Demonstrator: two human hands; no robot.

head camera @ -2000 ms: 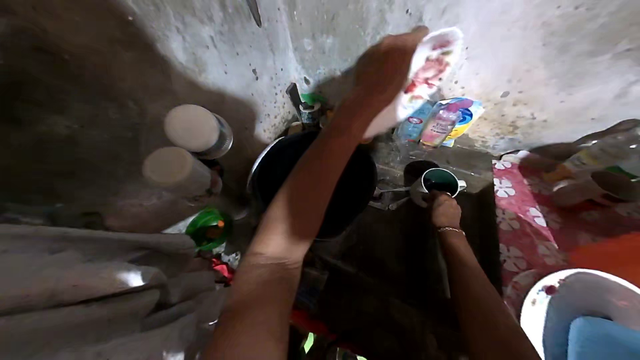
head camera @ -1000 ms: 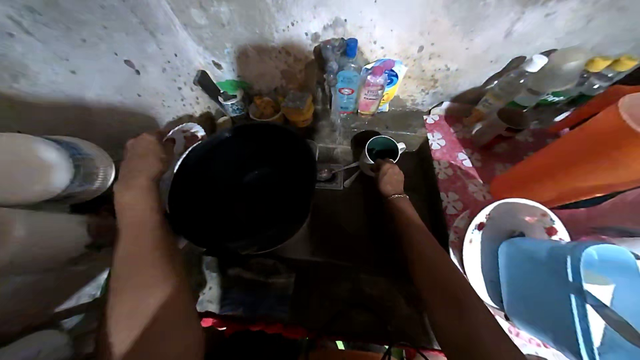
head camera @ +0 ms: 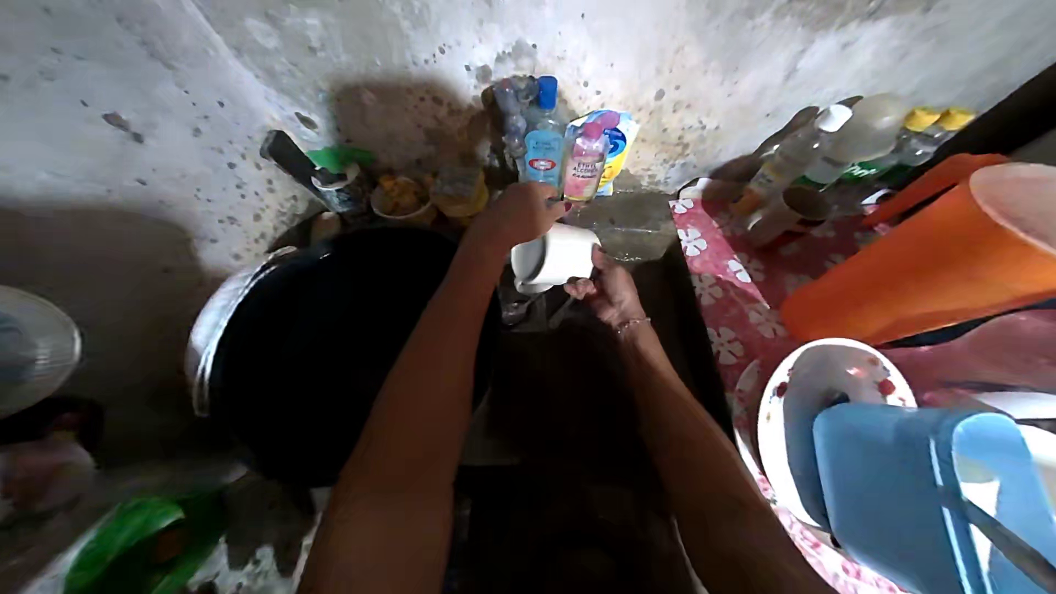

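Observation:
A white mug (head camera: 563, 254) lies tipped on its side in the air over the sink area, its mouth facing left. My right hand (head camera: 609, 289) grips it from the right, fingers at its base. Just above the mug is my left hand (head camera: 528, 216), its fingers bent near the rim; whether it touches the mug or holds anything is unclear. Behind the hands stand a blue-capped bottle of ethyl alcohol (head camera: 543, 153) and a pink one (head camera: 585, 165). To the left of my left forearm is a big black basin (head camera: 330, 346).
At the right, a floral red cloth (head camera: 726, 342) bears an orange pitcher (head camera: 916, 256), a white bowl (head camera: 792, 412), a blue plastic container (head camera: 883, 470) and several bottles. A small tub (head camera: 404, 202) sits by the wall. A green plastic bag (head camera: 132, 544) lies at lower left.
My left hand has come from the far left, beside the basin, to the mug. The mug, upright before, is now tipped sideways. The plate my left hand held earlier is no longer in it.

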